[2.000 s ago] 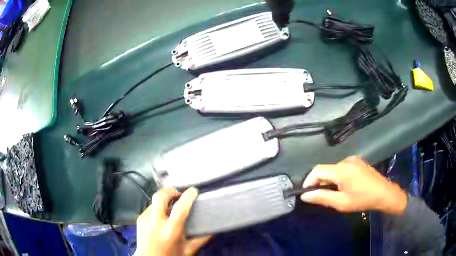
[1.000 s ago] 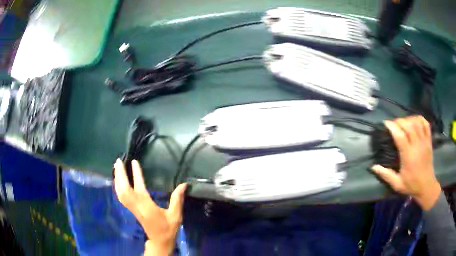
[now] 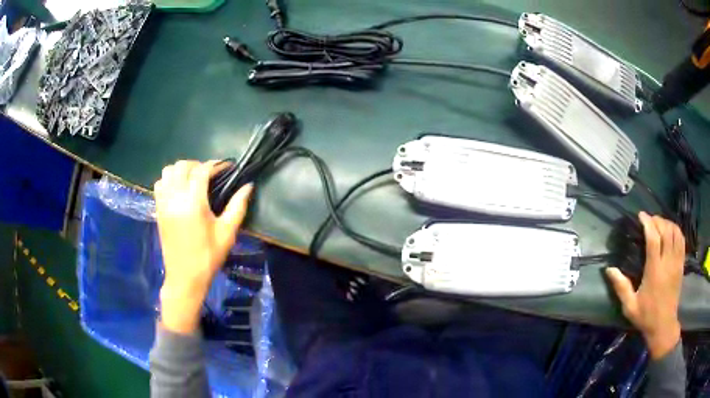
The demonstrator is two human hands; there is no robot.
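Several grey ribbed power units lie on the dark-green bench. The nearest power unit (image 3: 498, 260) lies flat near the bench's front edge, with another power unit (image 3: 494, 177) just behind it. My left hand (image 3: 195, 221) is closed around the near end of a folded black cable bundle (image 3: 261, 148) at the bench edge. My right hand (image 3: 652, 272) rests on a black cable bundle (image 3: 627, 245) at the right end of the nearest units; its palm side is hidden, so its grip is unclear.
Two more units (image 3: 580, 124) lie at the back right, with bundled leads (image 3: 331, 56) at the back. A parts tray (image 3: 89, 66) heaped with grey pieces is at far left. An orange power driver (image 3: 689, 78) is at the right edge. A plastic-lined blue crate (image 3: 117, 272) sits below the bench.
The view has shifted left, so the units appear farther right. The nearest units now lie flat on the bench, and my left hand has closed on the left cable bundle.
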